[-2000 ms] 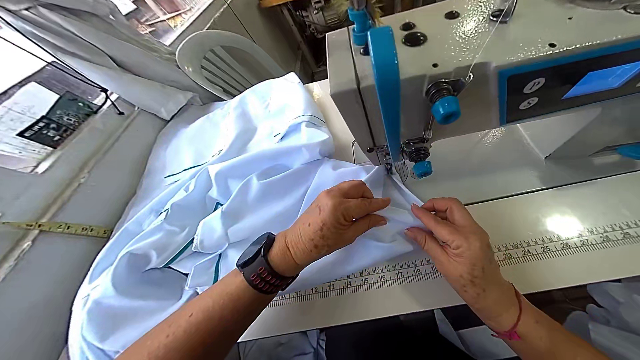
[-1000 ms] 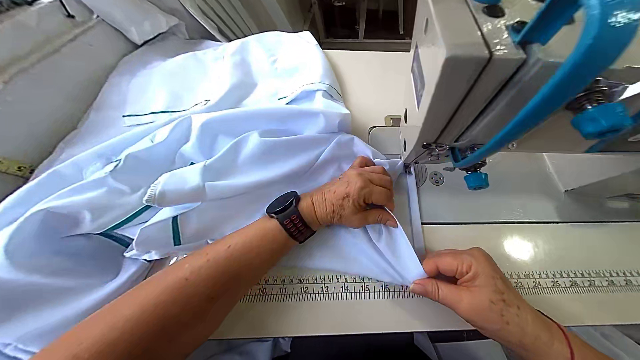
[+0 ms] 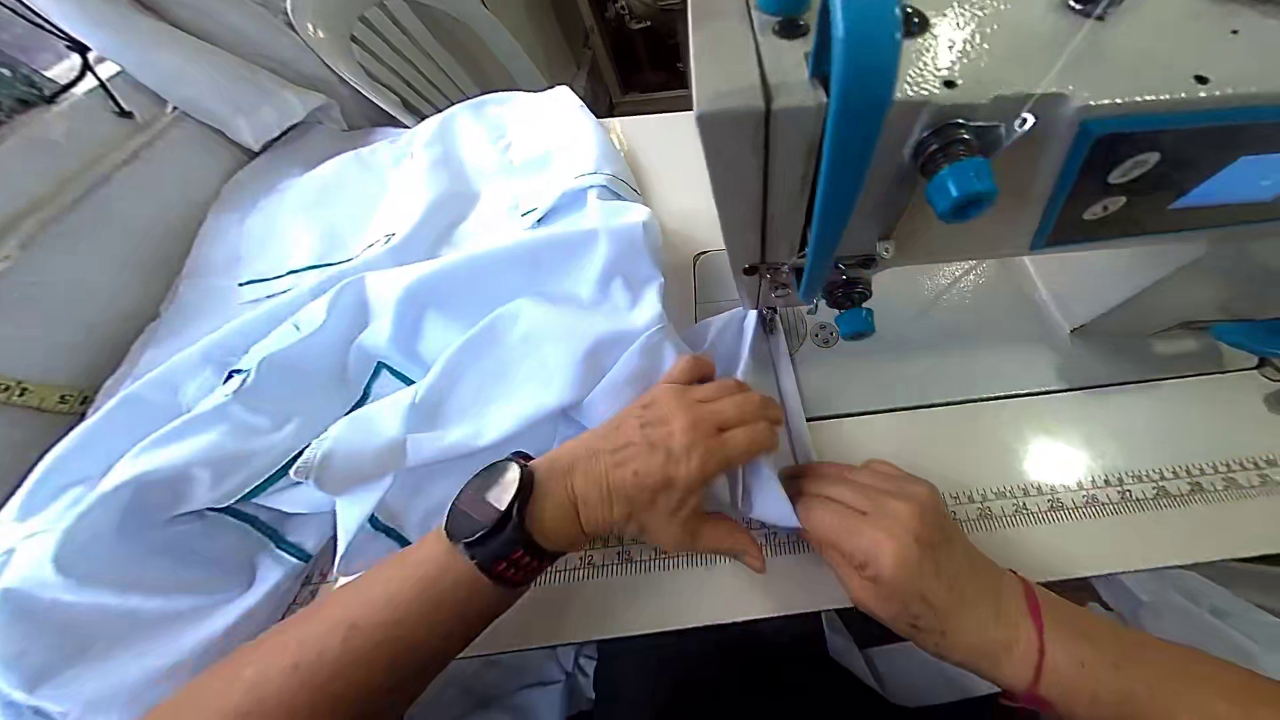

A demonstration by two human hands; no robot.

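A white garment [image 3: 520, 290] with dark green trim spreads over the table left of an industrial sewing machine [image 3: 900, 90]. One narrow folded edge [image 3: 788, 390] of it runs from the presser foot [image 3: 768, 318] toward me. My left hand [image 3: 670, 465], with a black watch on the wrist, lies on the fabric, thumb apart from the bent fingers; whether it pinches any cloth cannot be told. My right hand [image 3: 880, 540] holds the near end of the folded edge between thumb and fingers, its fingertips partly hidden.
A printed ruler scale [image 3: 1050, 500] runs along the table's front edge. The machine's display panel [image 3: 1180, 180] is at the right. A white plastic chair [image 3: 400, 50] stands behind the table, and a yellow measuring tape [image 3: 40, 395] lies at the far left. More pale fabric hangs below the table edge.
A second ago my left hand gripped the cloth close to the foot; now it is nearer to me, with its thumb spread. My right hand has stayed at the near end of the edge.
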